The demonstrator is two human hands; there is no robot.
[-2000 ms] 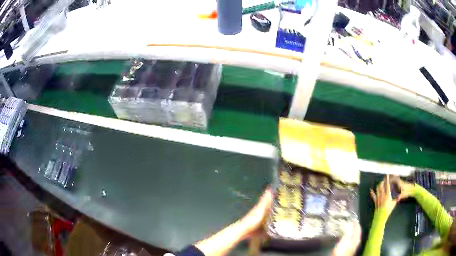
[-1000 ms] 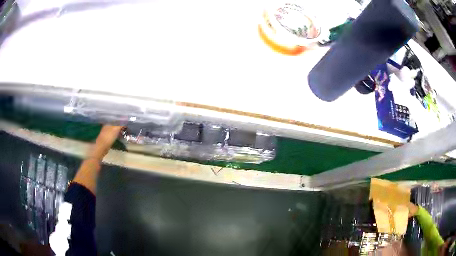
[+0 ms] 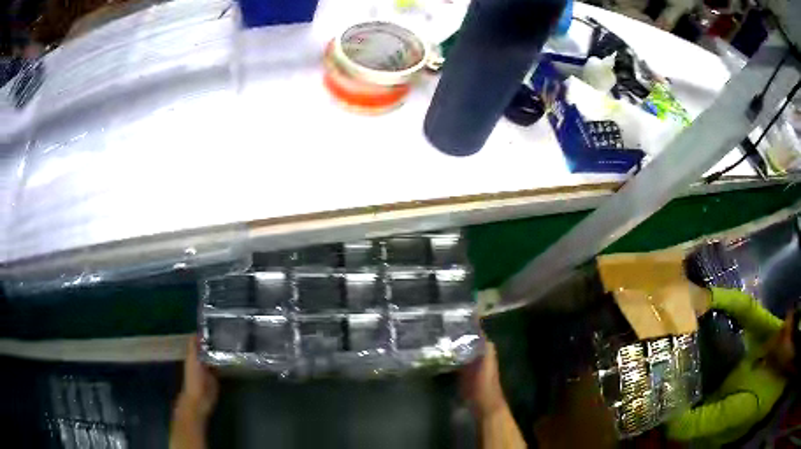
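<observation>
A thick stack of clear blister trays (image 3: 338, 320) with square pockets is held level over the front edge of the green conveyor. My left hand (image 3: 195, 390) grips its left end. My right hand (image 3: 481, 386) grips its right end. The fingertips of both hands are partly hidden by the stack. I cannot tell whether the dark pockets hold parts. An open inner carton (image 3: 654, 377) with gold and silver rows and a raised brown flap stands on the dark worktop at the right.
A large sheet of clear trays (image 3: 114, 149) lies over the white shelf at the left. The shelf holds a tape roll (image 3: 373, 66), a dark bottle (image 3: 492, 74) and a blue parts bin (image 3: 588, 131). A grey post (image 3: 632, 193) slants at the right. Another person's green sleeve (image 3: 733, 416) is beside the carton.
My right hand has come to the tray stack, and both hands now hold it at its ends, nearer to me. The carton, earlier in my hands, stands at the right.
</observation>
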